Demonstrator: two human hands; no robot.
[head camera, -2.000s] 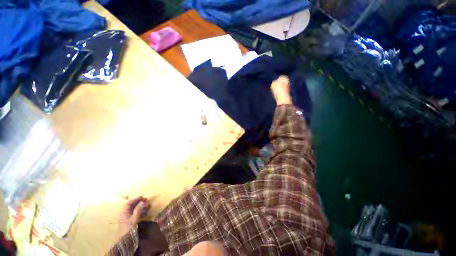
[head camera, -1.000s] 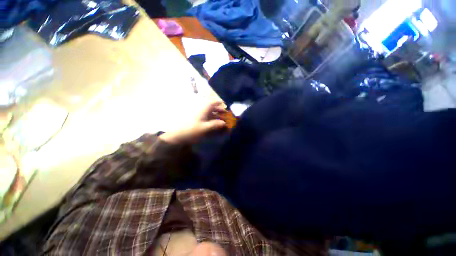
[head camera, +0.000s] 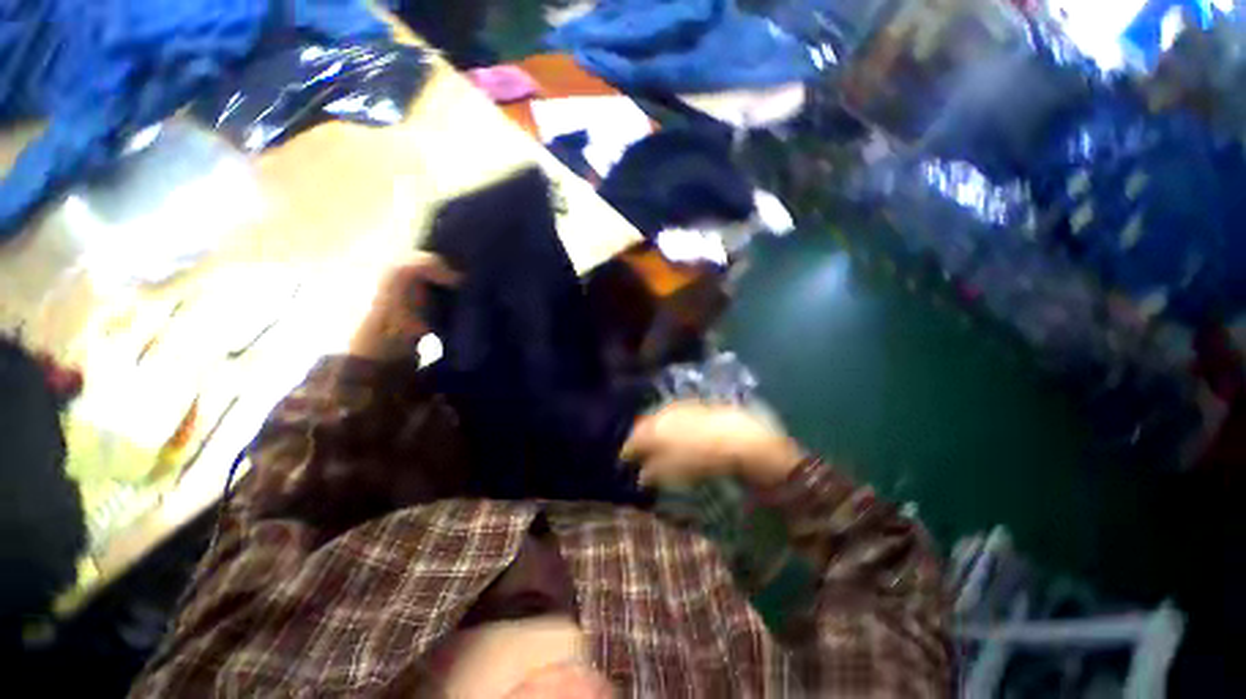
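Observation:
A dark navy garment (head camera: 513, 328), likely trousers, hangs from the pale table's right edge down to my lap, its top end lying on the table. My left hand (head camera: 406, 303) is at its left edge, fingers closed on the cloth. A small white spot shows just below these fingers; I cannot tell what it is. My right hand (head camera: 704, 444) is blurred at the garment's lower right edge, with its fingertips pinching the cloth there.
The pale table (head camera: 335, 178) holds clear film bags (head camera: 178, 191), a glossy bagged garment (head camera: 321, 89) and papers at left. A navy pile (head camera: 683, 178) and white paper (head camera: 594, 123) lie beyond. A dark shape stands at far left; a pale frame (head camera: 1080, 628) is at lower right.
The large navy cloth that was spread across the right now hangs narrower between my hands, partly on the table. My left hand has moved left, and my right hand has come into view.

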